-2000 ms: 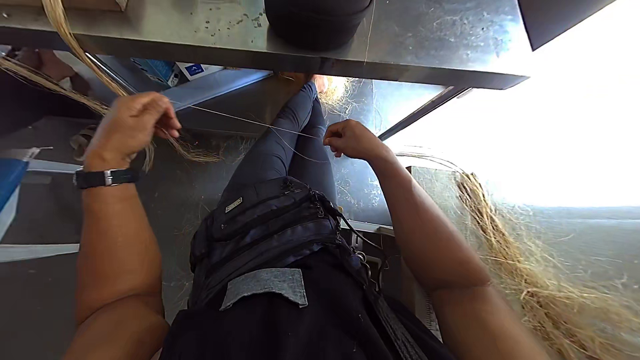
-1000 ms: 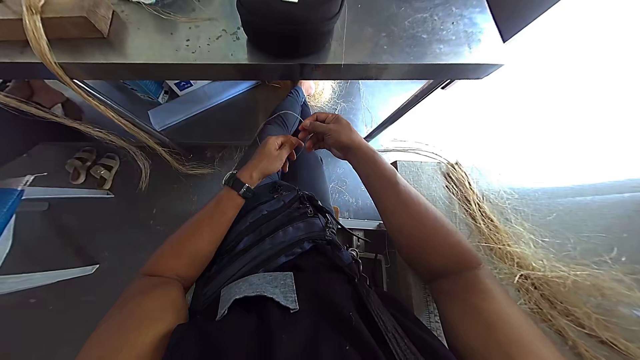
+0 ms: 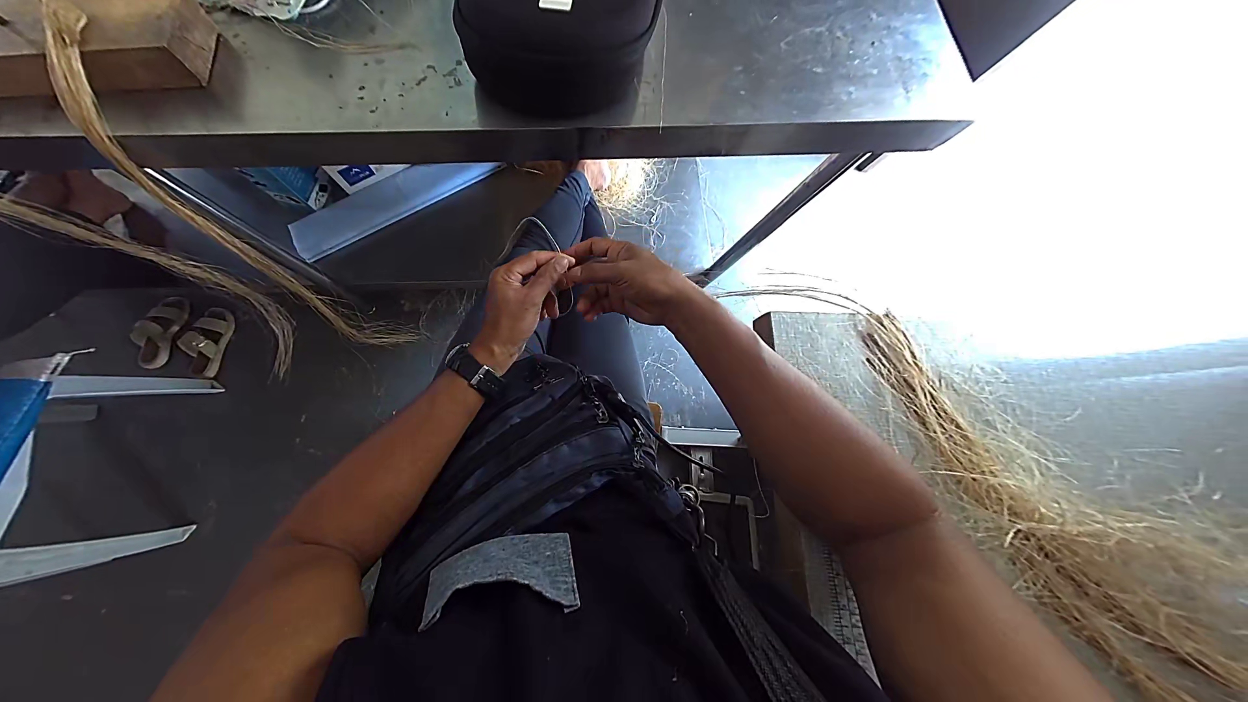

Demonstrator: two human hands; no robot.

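Note:
My left hand, with a black watch at the wrist, pinches a thin fiber strand between thumb and forefinger above my lap. My right hand meets it fingertip to fingertip and also grips the strand. A loop of the strand arches above the fingers, and a small curve hangs beneath them. Where the strand's ends lie cannot be told. A dark waist bag rests on my lap below the hands. To the right, a bundle of loose tan plant fibers lies on a cloth-covered surface.
A metal table crosses ahead, bearing a black case and a wooden block. Long fiber hanks hang over its edge at left. Sandals and pale metal legs are at floor level on the left.
Two seconds ago my hands were apart with a strand stretched between them. The left hand has moved right, and both hands have come together, with the strand now looped.

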